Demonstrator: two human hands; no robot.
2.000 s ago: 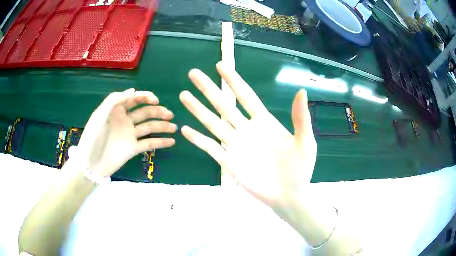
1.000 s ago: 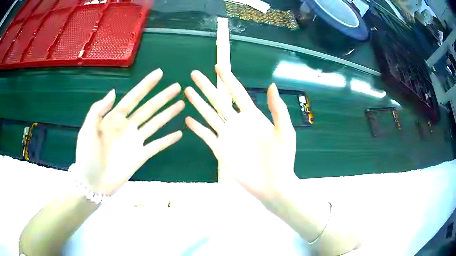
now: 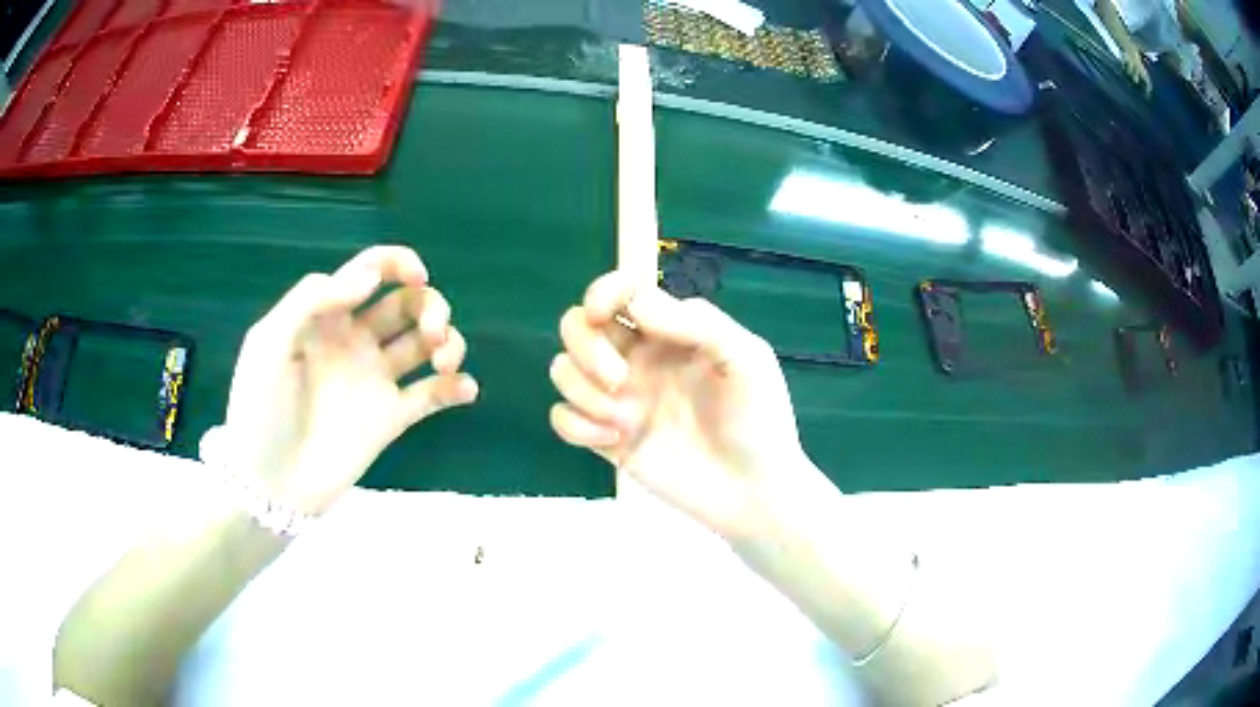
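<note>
My left hand (image 3: 332,373) is raised over the belt left of the divider strip, fingers half bent and apart, with nothing in it. My right hand (image 3: 677,394) is raised over the divider strip (image 3: 636,166), fingers curled and thumb tip against the index finger. A tiny dark speck shows at that pinch; I cannot tell what it is. A black phone middle frame (image 3: 860,325) lies on the green belt, partly behind my right hand. A second frame (image 3: 947,332) lies right of it. Another frame (image 3: 173,394) lies at the left.
The white cover (image 3: 415,594) lies under my forearms, with a tiny dark piece (image 3: 478,555) and a blurred pale blue streak (image 3: 546,673) on it. A red tray (image 3: 311,97) is beyond the belt (image 3: 511,180). A blue ring (image 3: 1016,90) stands far right.
Both hands were spread; now my left fingers are half bent and my right fingers are curled with the thumb in. The frames on the belt have shifted to the right.
</note>
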